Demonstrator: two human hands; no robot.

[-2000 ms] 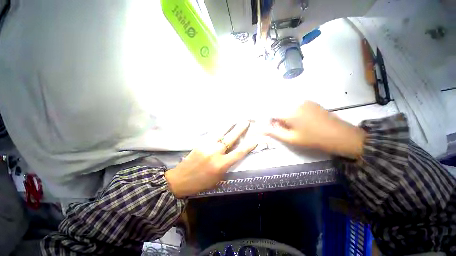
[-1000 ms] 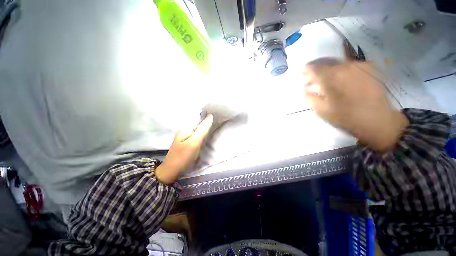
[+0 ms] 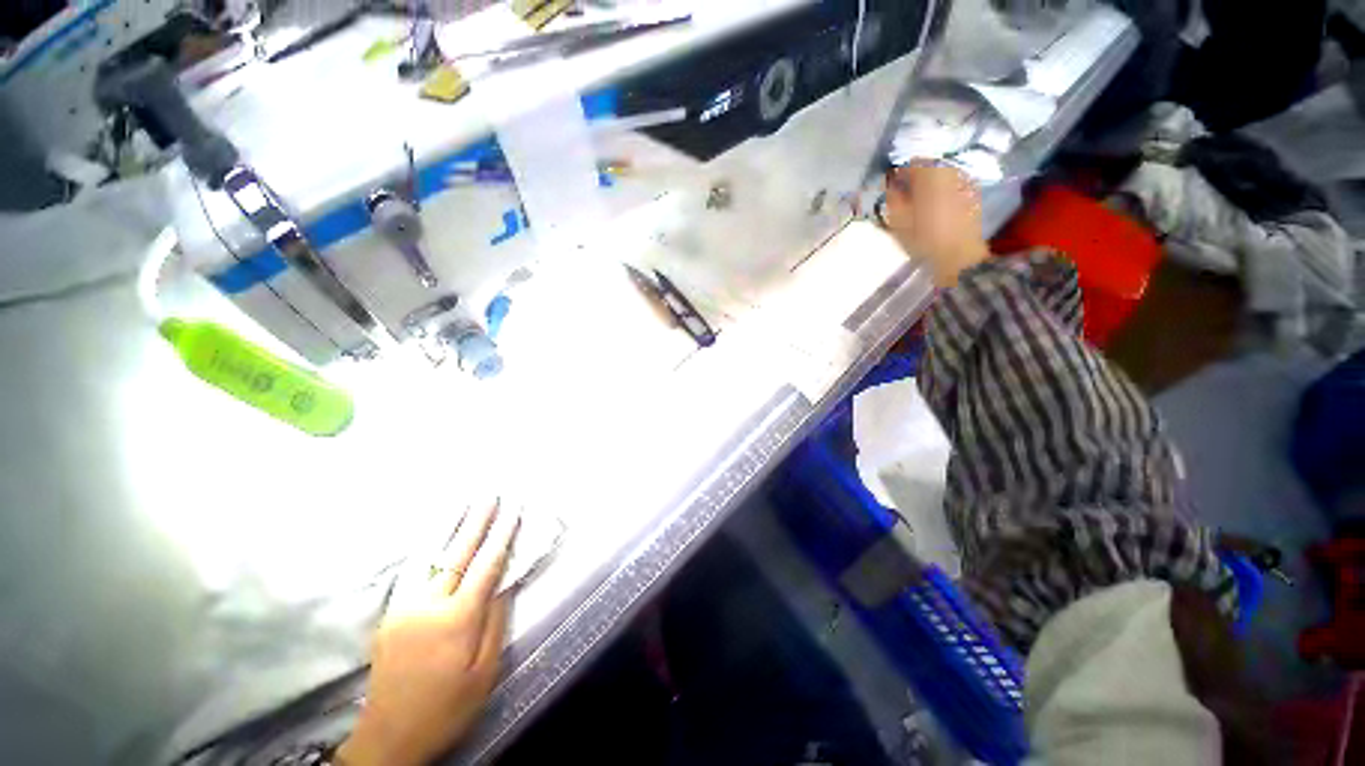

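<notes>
My left hand [image 3: 431, 651] lies on the brightly lit light grey cloth [image 3: 285, 599] at the table's front edge, fingers stretched over it and a ring on one finger. My right hand [image 3: 940, 217] reaches to the table's far right end, beside a shiny, crumpled-looking item [image 3: 951, 127]; its fingertips are blurred, and whether it holds anything cannot be told. The sewing machine [image 3: 659, 112] is white with blue stripes. The lime-green guard [image 3: 258, 379] is left of the needle area, which is lost in glare.
Black thread snips [image 3: 684, 307] lie right of the needle area. A ruler strip [image 3: 659, 524] runs along the front edge. A blue plastic basket [image 3: 913, 621] stands below the table, with a red container [image 3: 1085, 262] beyond my right sleeve. Tools lie on the machine top.
The view has swung to the right. My right hand has moved from near the needle area to the table's far right end. My left hand now lies flatter on the cloth.
</notes>
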